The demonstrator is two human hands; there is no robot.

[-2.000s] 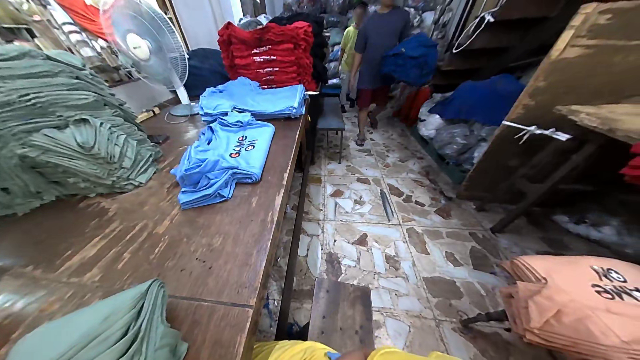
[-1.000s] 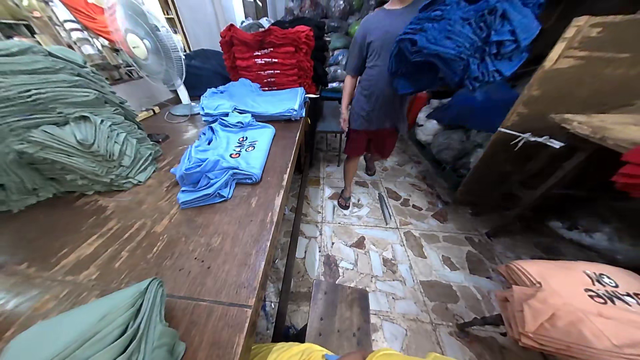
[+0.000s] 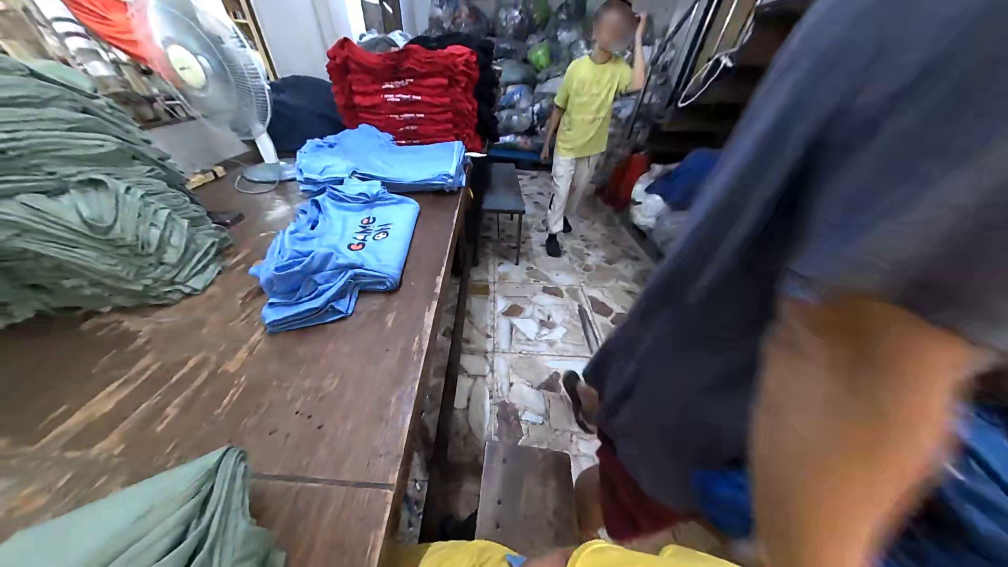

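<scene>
Neither of my hands can be made out; at the bottom edge lies yellow cloth (image 3: pixel 465 554) with a sliver of skin that I cannot identify. On the brown wooden table (image 3: pixel 339 409), blue printed T-shirts (image 3: pixel 354 252) lie loosely folded in front of a flatter blue garment stack (image 3: pixel 386 161). A large pile of grey-green garments (image 3: pixel 87 205) fills the left side, and more green cloth (image 3: pixel 150 512) lies at the near left corner. Behind the blue stack rise folded red shirts (image 3: pixel 405 94).
A person in a dark shirt (image 3: pixel 709 315) fills the right, close and blurred, with blue cloth (image 3: pixel 961 480) beside the arm. Another person in yellow (image 3: pixel 587 110) stands in the aisle. Also here are a fan (image 3: pixel 213 79), a wooden bench (image 3: pixel 526 496), a stool (image 3: pixel 502 189) and stuffed plastic bags (image 3: pixel 516 94).
The person in the dark shirt, with the blue bundle, has come up the aisle to close on my right. The person in yellow now shows fully, one hand raised to the head.
</scene>
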